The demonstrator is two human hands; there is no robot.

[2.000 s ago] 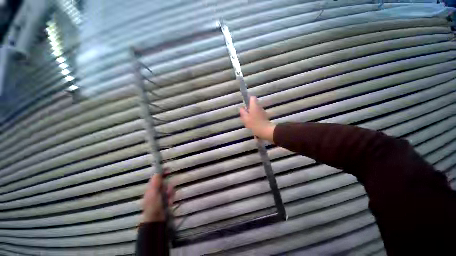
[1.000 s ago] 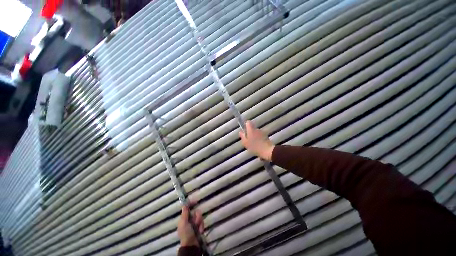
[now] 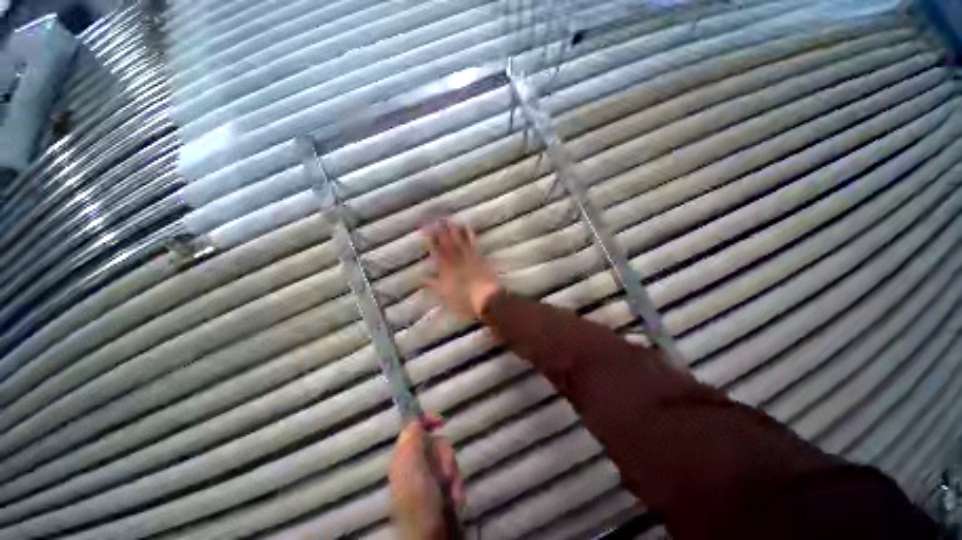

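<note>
The silver metal frame (image 3: 371, 306) lies over the ridged beige fabric (image 3: 738, 211), its long rails running away from me. Thin prongs show along the inner sides of both rails. My left hand (image 3: 424, 480) is closed around the near part of the left rail, slightly blurred. My right hand (image 3: 458, 269) is between the two rails with its fingers spread, palm down on or just above the fabric; contact is hard to tell. It holds nothing. My right sleeve crosses the right rail and hides its near part.
White ridged fabric (image 3: 253, 84) lies beyond the beige section. Bare shiny tubes (image 3: 116, 137) are at the far left, with a small brown piece (image 3: 192, 251) at the fabric corner. A pale box-like object (image 3: 34, 90) stands at the upper left edge.
My right hand has let go of the right rail and moved left, in between the rails. My left hand still holds the left rail. The view has turned and shifted.
</note>
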